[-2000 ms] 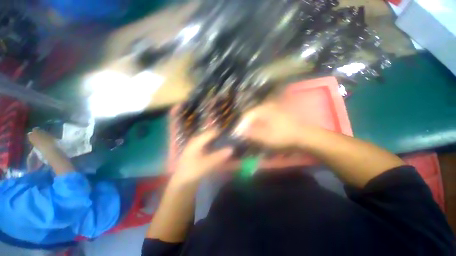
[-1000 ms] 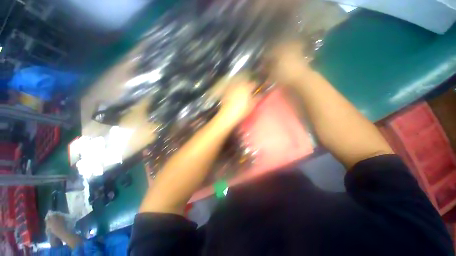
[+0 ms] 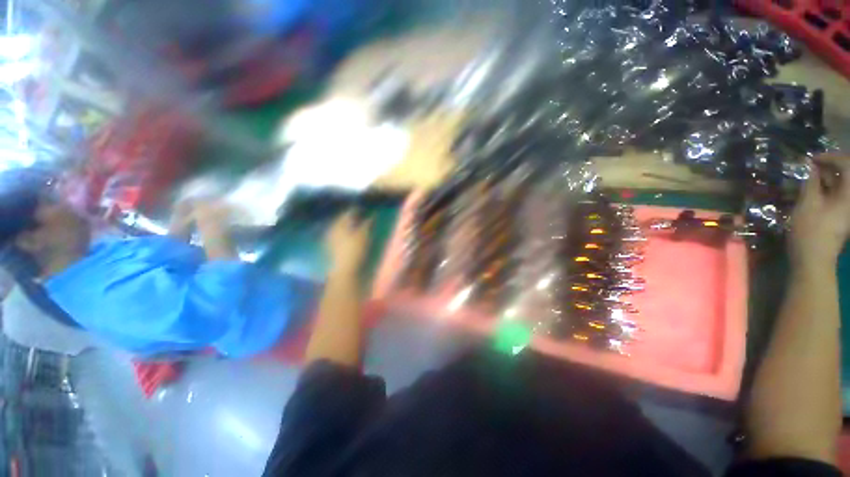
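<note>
A pink-red tray (image 3: 685, 307) lies in front of me. Small dark parts with orange bands and silver ends (image 3: 596, 270) stand in close rows over its left and middle. One or two such parts (image 3: 699, 224) lie at its top right, apart from the rows. My left hand (image 3: 349, 238) is over the green bench just left of the tray, blurred; its fingers are not clear. My right hand (image 3: 825, 200) is at the right edge, beside loose shiny parts, partly cut off; whether it holds one is unclear.
A large heap of dark shiny parts (image 3: 671, 84) lies behind the tray on tan cardboard (image 3: 433, 149). Bright white sheets (image 3: 340, 149) lie to the left. A co-worker in blue (image 3: 158, 293) is at the left. A red gridded crate (image 3: 806, 23) is at the far right corner.
The view has turned and shifted. My hands have moved apart, the left to the tray's left side and the right beyond its right side. The filled rows and the bare right part now show.
</note>
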